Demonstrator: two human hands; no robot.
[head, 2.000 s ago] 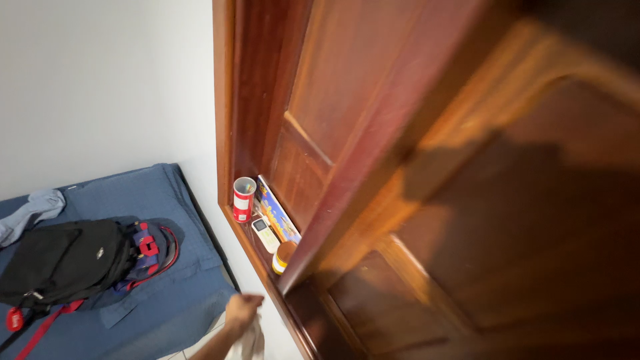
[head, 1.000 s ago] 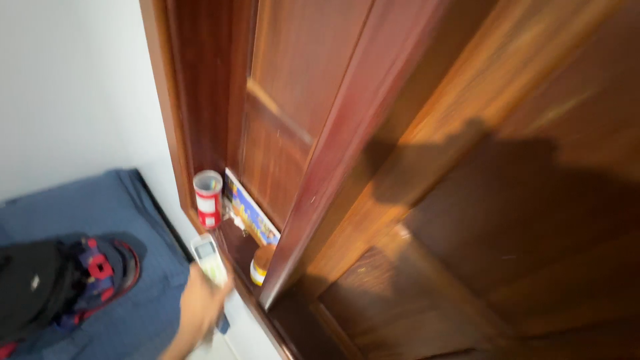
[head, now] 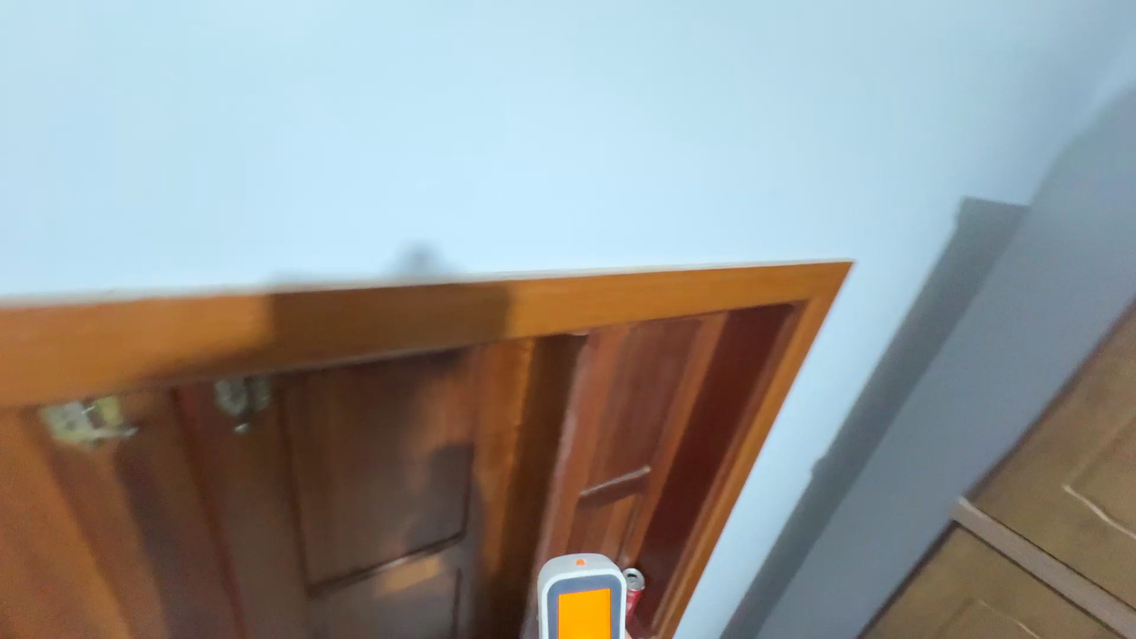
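Observation:
A white remote control [head: 581,596] stands upright at the bottom centre, its screen lit orange. Only a sliver of my left hand [head: 629,635] shows at its right edge, holding it; the rest of the hand is below the frame. Just behind and to the right of the remote is a red can [head: 633,590], partly hidden by it. My right hand is out of view.
A wooden frame [head: 674,300] surrounds dark wooden shutters [head: 382,479] with metal latches [head: 241,399] near their top. Pale wall [head: 532,133] rises above. Brown panelled doors [head: 1003,577], apparently of a cabinet, stand at the lower right.
The remote lay on the window ledge at first; my left hand took hold of it and has raised it. Its screen is now orange. The view has swung strongly to the upper wall.

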